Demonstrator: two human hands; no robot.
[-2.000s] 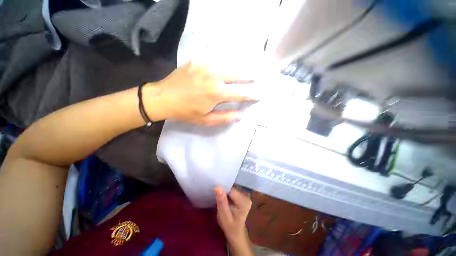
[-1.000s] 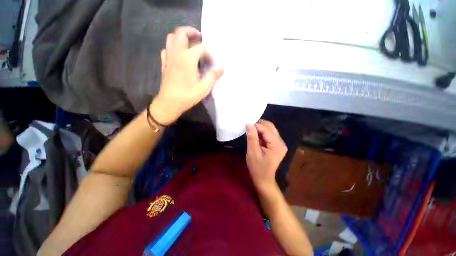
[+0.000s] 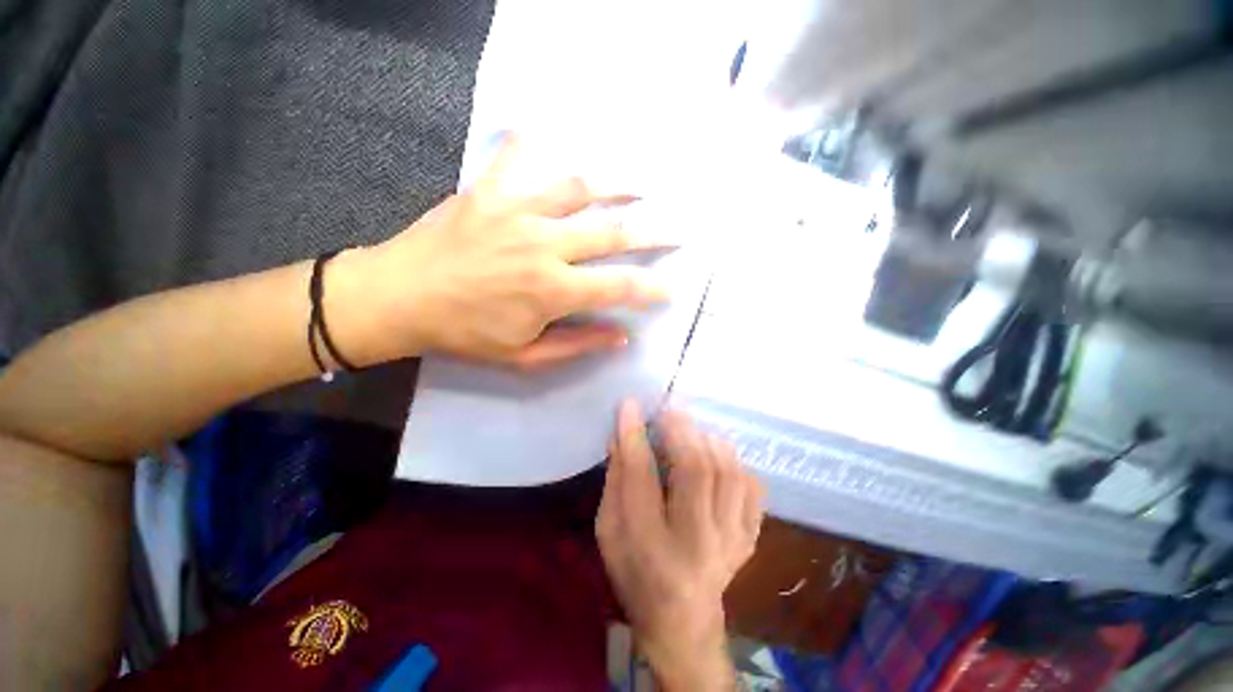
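Observation:
A garment piece with smooth white backing [image 3: 527,419] lies white side up over the front edge of the white table, its curved lower end hanging over the edge. My left hand [image 3: 507,277] lies flat on it with fingers spread, pressing and not gripping. My right hand [image 3: 676,507] pinches the piece's right edge at the table's front edge, between thumb and fingers. Grey herringbone cloth [image 3: 298,122] lies in folds to the left. The sewing machine [image 3: 1082,81] is blurred at the upper right, its needle area washed out by glare.
Black-handled shears [image 3: 1007,372] lie on the white table right of the machine parts. The table's front edge carries ruler marks [image 3: 865,487]. Blue and red baskets [image 3: 933,615] and a brown carton [image 3: 798,581] are below. A small dark object [image 3: 1082,476] lies near the right.
My left hand has moved from the piece's left edge to flat on top of it. The machine has come back into view. My right hand has moved from the lower end to the right edge.

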